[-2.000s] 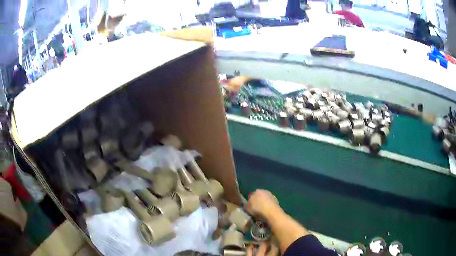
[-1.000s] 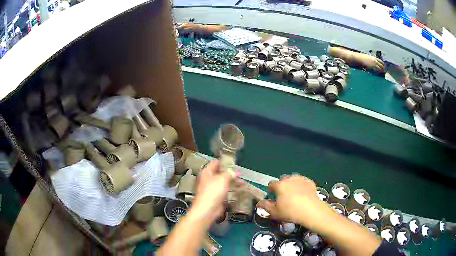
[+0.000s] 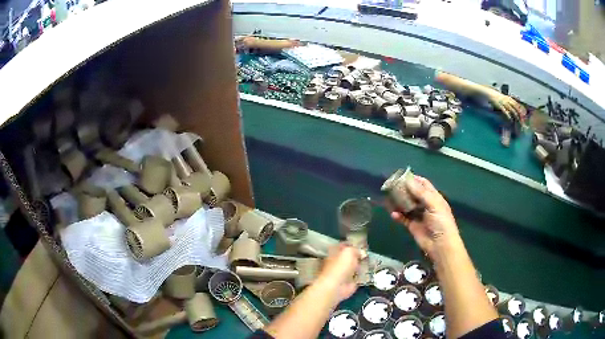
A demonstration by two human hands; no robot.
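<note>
My left hand (image 3: 340, 270) grips a taupe handled housing (image 3: 355, 215) by its handle, with the open round head pointing up. My right hand (image 3: 431, 215) holds a short taupe cup (image 3: 400, 188) above the belt, to the right of the housing head and apart from it. Its inside is not clearly visible. Round cups with white inserts (image 3: 375, 310) stand in rows below my hands and to the right. More handled housings (image 3: 199, 311) lie loose on the bench at the left, one showing a spoked grille (image 3: 225, 286).
A large open carton (image 3: 219, 106) at left holds many housings and a white wrapping sheet (image 3: 119, 258). A dark green belt (image 3: 298, 159) runs beyond my hands. Across it lie piled taupe cups (image 3: 371, 93) and small fittings, with other workers' hands (image 3: 507, 102).
My right hand has risen from the cup rows and now holds a cup in the air. My left hand has moved right and slightly down with the housing.
</note>
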